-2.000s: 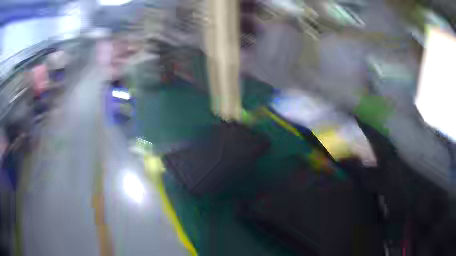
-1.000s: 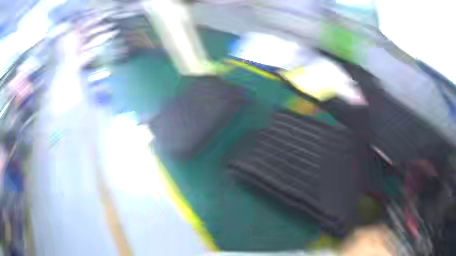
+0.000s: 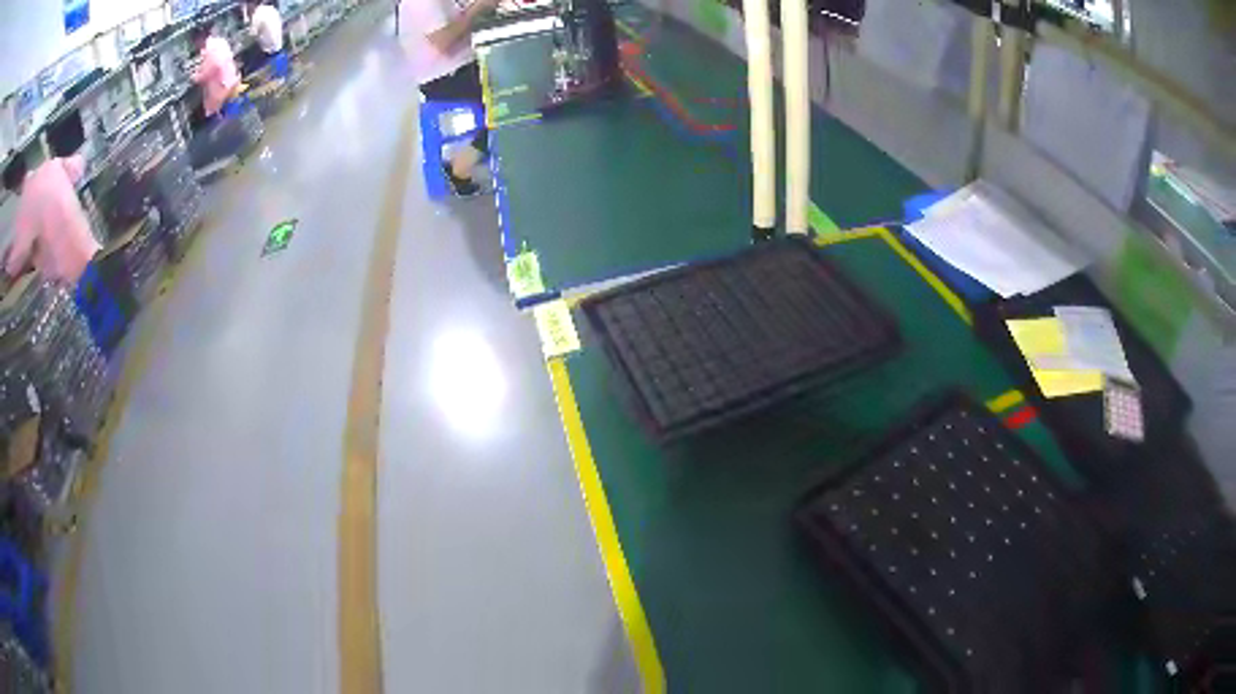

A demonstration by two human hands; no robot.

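Observation:
A black component tray (image 3: 949,522) with rows of small light dots lies on the green mat at the lower right, nearest in front of me. A second black tray (image 3: 739,332) with a grid of pockets, seemingly stacked, lies farther off on the mat, at the centre. No light dots show in its pockets. Neither my left hand nor my right hand is in the picture.
Two cream posts (image 3: 779,122) stand behind the far tray. White papers (image 3: 996,237), a yellow sheet (image 3: 1055,355) and a small pale card (image 3: 1122,410) lie at the right. A person (image 3: 441,48) is at the bench's far end; others sit at the left beyond the grey aisle (image 3: 258,447).
The view has sharpened and shifted, so trays and posts sit farther right than one second ago. A blurred skin-toned patch at the bottom edge is gone from view.

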